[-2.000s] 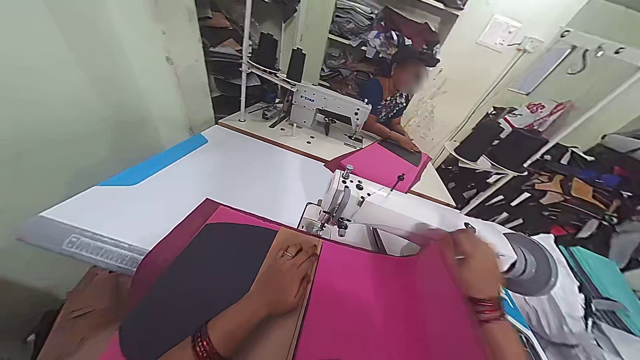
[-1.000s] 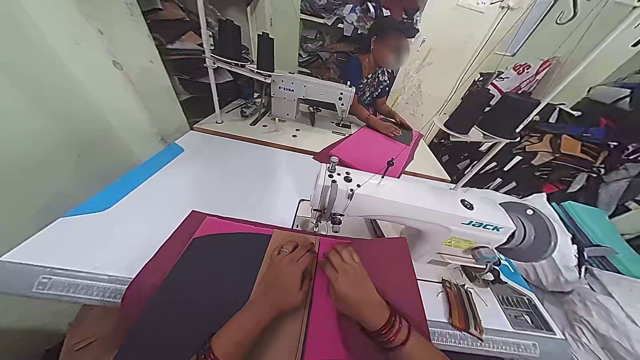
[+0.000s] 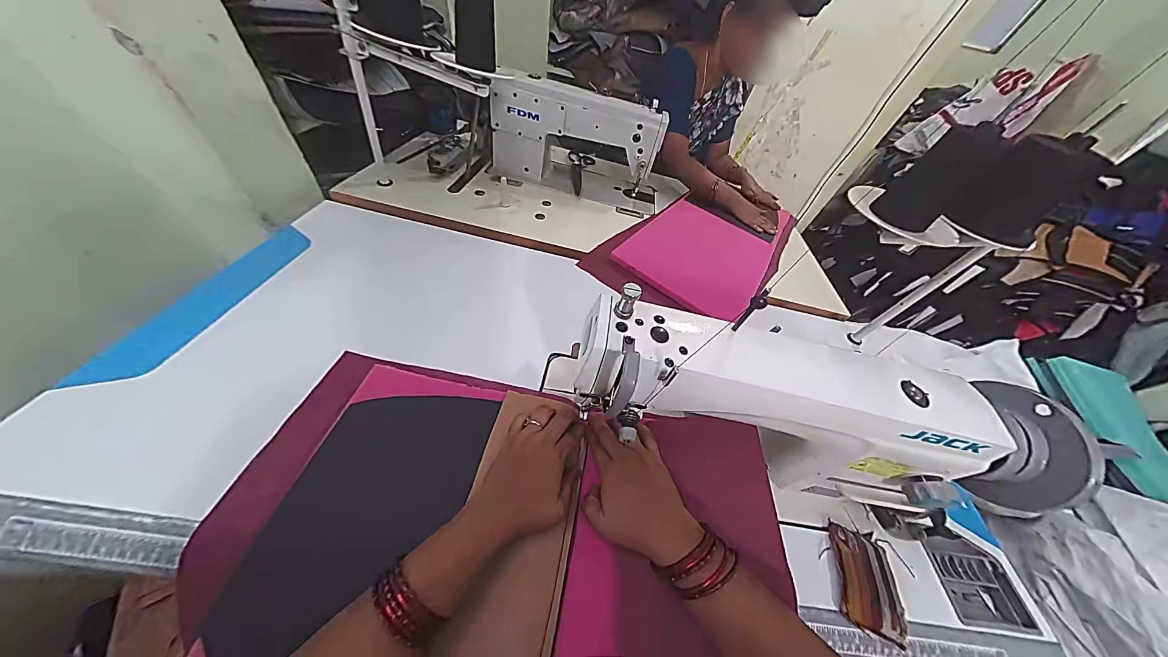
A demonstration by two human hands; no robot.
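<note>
My left hand (image 3: 534,461) lies flat on a brown strip (image 3: 518,584) that borders a dark grey panel (image 3: 365,502). Just right of the strip's edge, my right hand (image 3: 636,488) presses on pink material (image 3: 593,602). Maroon material (image 3: 721,484) extends beneath and to the right of it. The fingertips of both hands are close to the needle and presser foot (image 3: 589,406) of a white Jack sewing machine (image 3: 785,374). The strip's edge runs between my hands to the foot. Whether the needle is in the material cannot be seen.
Across the white table (image 3: 411,283), a person (image 3: 703,109) rests their hands on pink and dark pieces (image 3: 703,251) beside an FDM sewing machine (image 3: 575,128). A bundle of coloured strips (image 3: 867,584) lies at the right. Thread cones (image 3: 995,182) stand behind the Jack machine.
My right hand has come in from the right, where it lifted the pink material, to beside my left hand. Both hands are now closer to the presser foot than one second ago.
</note>
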